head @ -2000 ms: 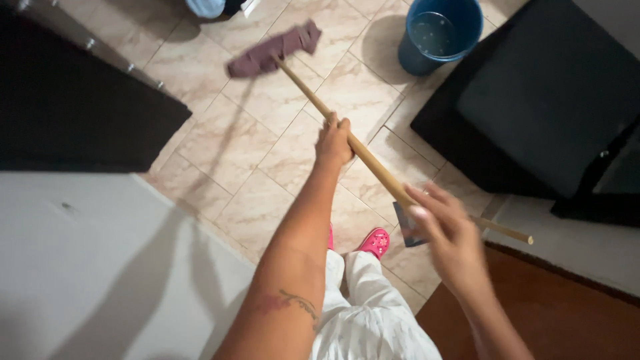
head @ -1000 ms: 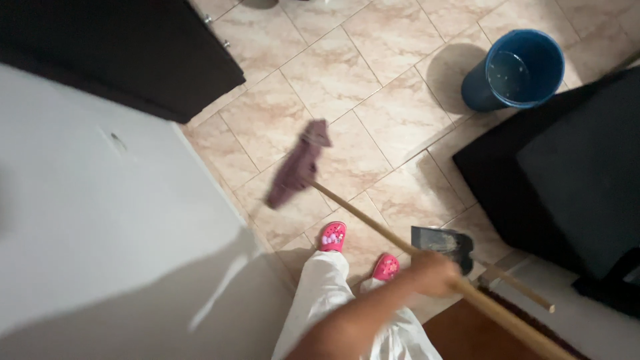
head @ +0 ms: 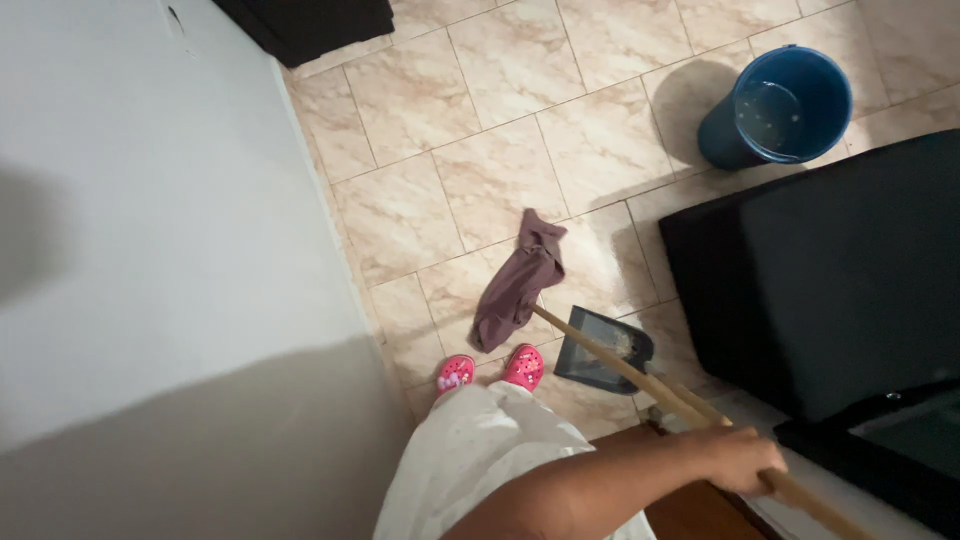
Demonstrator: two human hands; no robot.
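Observation:
My left hand (head: 742,459) is closed around a wooden mop handle (head: 626,367), reaching across from the lower middle of the view. The handle slants from the lower right corner up to a bunched mauve cloth (head: 517,289), which lies against the floor just ahead of my feet. Below the handle, to the right of the cloth, a dark dustpan (head: 600,356) rests on the floor with some debris inside; part of it is hidden by the handle. A blue bucket (head: 795,105) with cloudy liquid in it stands at the upper right. My right hand is out of view.
A pale wall (head: 195,247) runs along the left side. Black furniture (head: 832,285) stands on the right, with another black piece (head: 322,30) at the top left. My pink clogs (head: 525,366) are on the marbled tile floor (head: 495,180), below the cloth.
The mop cloth has come closer to my feet. My left hand has moved toward the upper part of the handle, and my right hand has left the view. The view has shifted.

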